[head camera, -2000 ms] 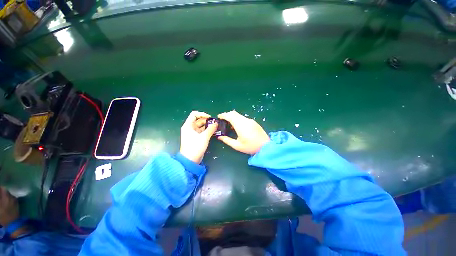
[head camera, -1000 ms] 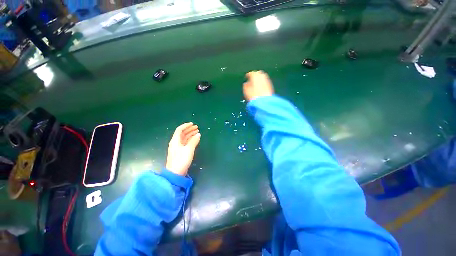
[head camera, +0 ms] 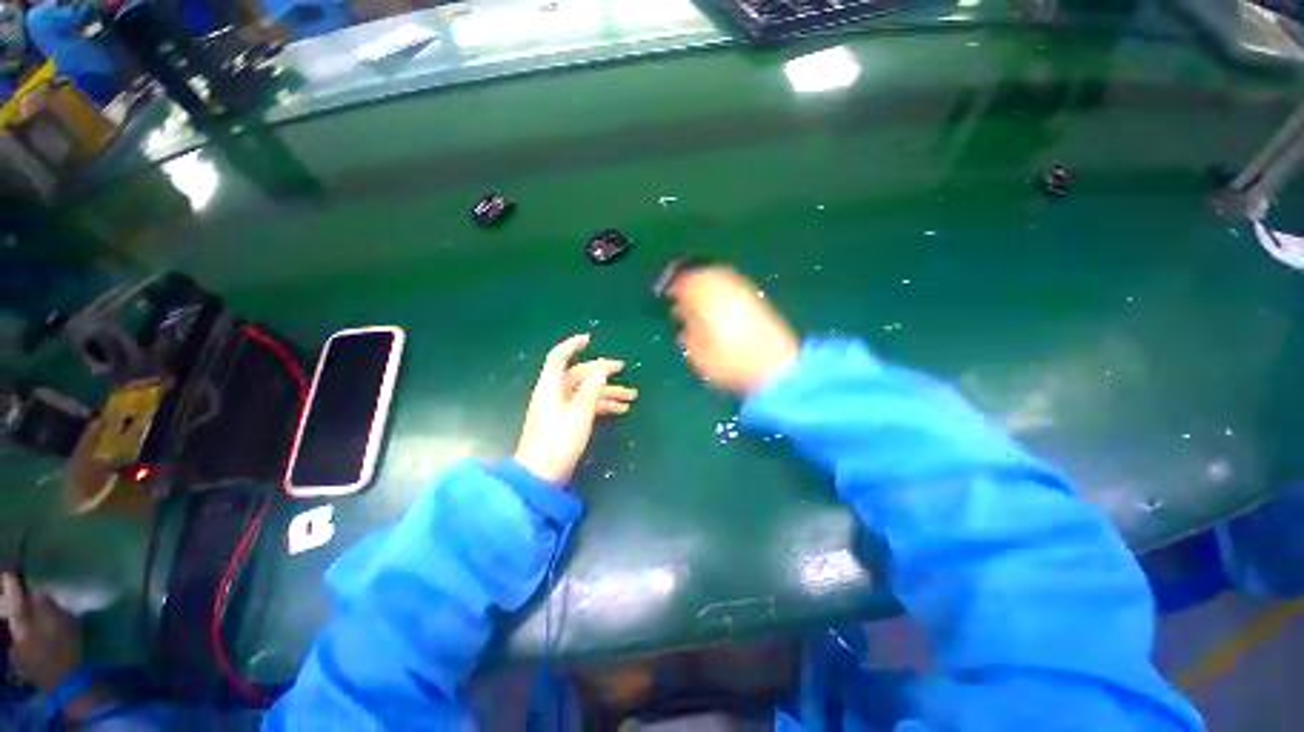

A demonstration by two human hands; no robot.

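My right hand point(head camera: 732, 332), blurred, holds a small black unit point(head camera: 678, 272) at its fingertips above the green surface point(head camera: 915, 358). My left hand point(head camera: 569, 411) is lower and to the left, empty, with its fingers apart. One black unit point(head camera: 606, 246) lies on the surface just left of the held one. Another black unit point(head camera: 492, 210) lies farther left, and a third point(head camera: 1057, 180) lies at the right. Small pale specks point(head camera: 727, 431) lie between my hands and the near edge.
A phone point(head camera: 345, 411) and a notched white piece point(head camera: 310, 529) lie at left. Beyond them stand black equipment with a brass block point(head camera: 126, 419) and a red cable. A black tray point(head camera: 815, 12) is at the far edge. Another person's hand point(head camera: 43, 629) shows at lower left.
My hands parted from the unit they held. My right hand reached out and now has a unit, coming back toward my left hand. One unit at the right is gone from its spot. The view shifted.
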